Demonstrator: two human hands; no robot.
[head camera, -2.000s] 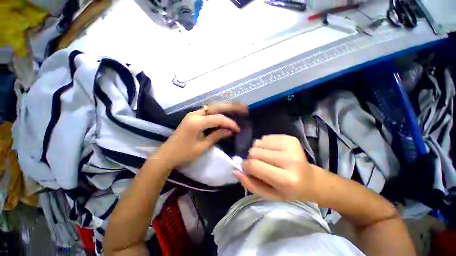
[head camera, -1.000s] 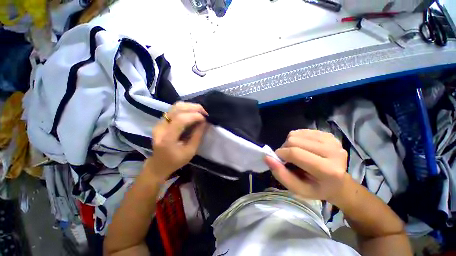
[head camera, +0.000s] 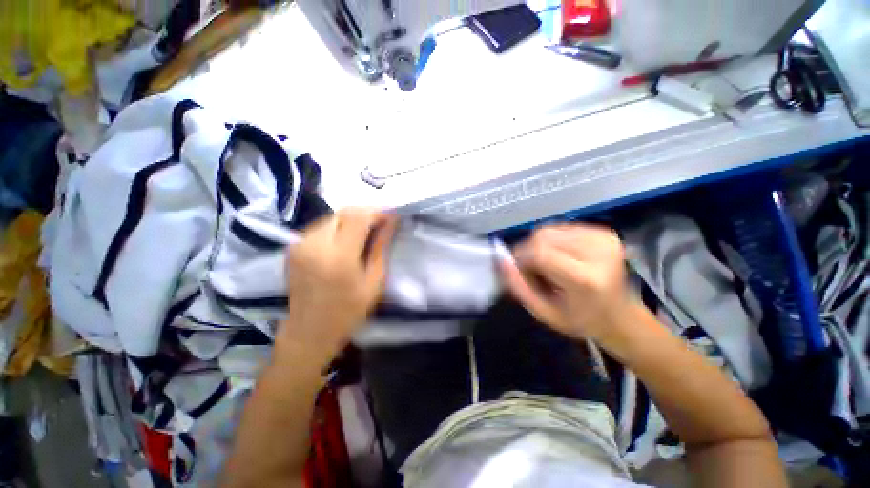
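The light grey-white garment piece with black bands lies heaped at the left and runs into both hands. My left hand grips it at centre left. My right hand pinches its right end. The pale stretch between the hands is held level in front of the table edge and is motion-blurred, with a dark band along its lower side. My fingertips are blurred.
The white table has a ruler strip and blue front edge. The machine's needle area is at top centre. Black flat object, red box, red tool and scissors lie right. Striped pieces and a blue bin are below right.
The held end has moved from low between the hands to a higher, level stretch. My hands have spread apart since the first frame. The dark cloth behind them shows less than one second ago.
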